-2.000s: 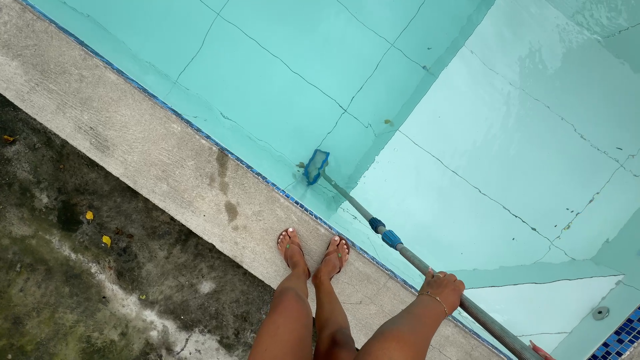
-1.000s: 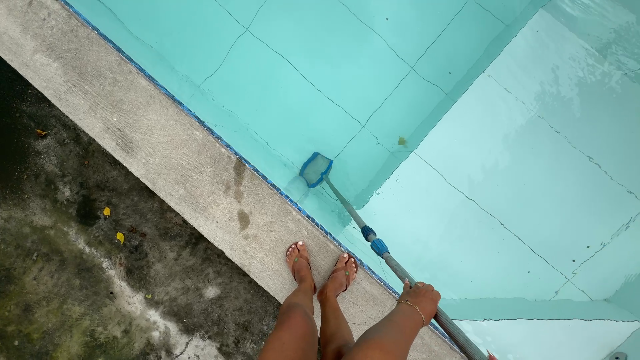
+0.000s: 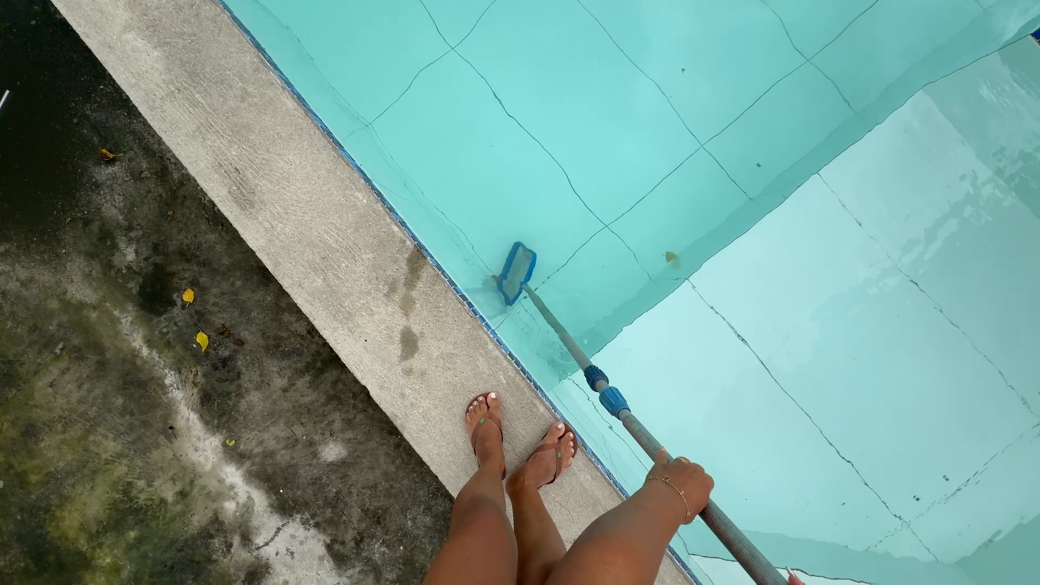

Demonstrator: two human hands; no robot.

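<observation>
My left hand point(image 3: 681, 485), with a thin bracelet at its wrist, is closed around the grey telescopic pole point(image 3: 735, 540) of a pool skimmer. Of my right hand point(image 3: 794, 577) only fingertips show, against the pole at the bottom edge; the rest is out of frame. The pole runs up and left through two blue locking collars point(image 3: 605, 390) to a blue-framed skimmer net point(image 3: 517, 273). The net is in the pool water near the tiled wall, its frame seen at a slant. A small brownish thing shows beside its left edge, too small to name.
My feet in brown flip-flops point(image 3: 556, 455) stand on the concrete pool coping point(image 3: 317, 268), close to the blue tile edge point(image 3: 422, 248). A yellowish leaf point(image 3: 671, 257) is in the pool. Lower, stained ground with yellow leaves point(image 3: 202, 340) lies left of the coping.
The skimmer net has turned and now shows a narrower face than one second ago. My left hand has stayed on the pole. The view has shifted somewhat.
</observation>
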